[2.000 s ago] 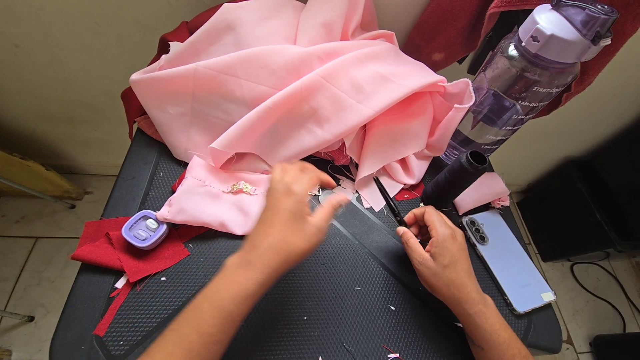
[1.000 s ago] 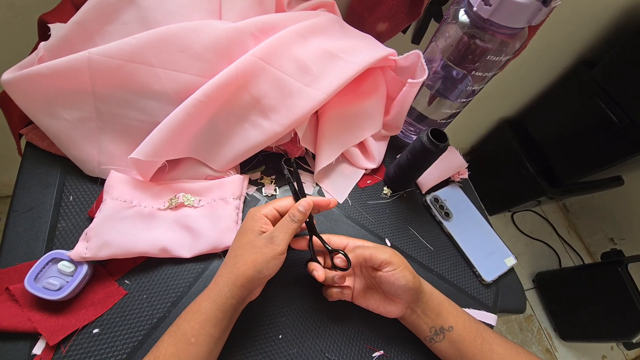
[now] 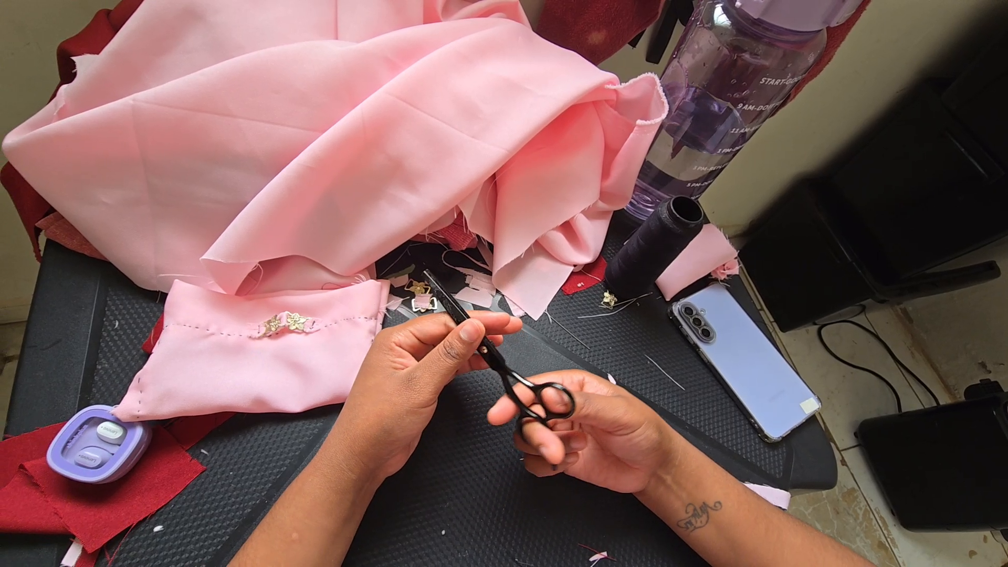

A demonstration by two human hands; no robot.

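My left hand (image 3: 417, 378) holds a pair of black scissors (image 3: 492, 358) by the blades, thumb on top, tips pointing up and left. Fingers of my right hand (image 3: 591, 429) are at the finger rings, and the palm faces up. Left of my left hand lies a pink fabric pouch (image 3: 260, 370) with dark running stitches and gold flower-shaped clasps (image 3: 285, 324). Behind both hands is a large heap of pink cloth (image 3: 331, 142). Small fabric scraps (image 3: 476, 290) and metal pieces lie just beyond the scissor tips.
A black thread cone (image 3: 652, 248), a purple water bottle (image 3: 709, 110) and a light-blue phone (image 3: 744, 362) are at the right. At the left, a purple earbud case (image 3: 98, 445) rests on red fabric (image 3: 118, 496). Another gold flower clasp (image 3: 609, 299) lies near the cone, on the black textured surface (image 3: 472, 504).
Two seconds ago the scissors were at my right hand alone, and my left hand was apart from them. Now both hands are on them. The view has shifted.
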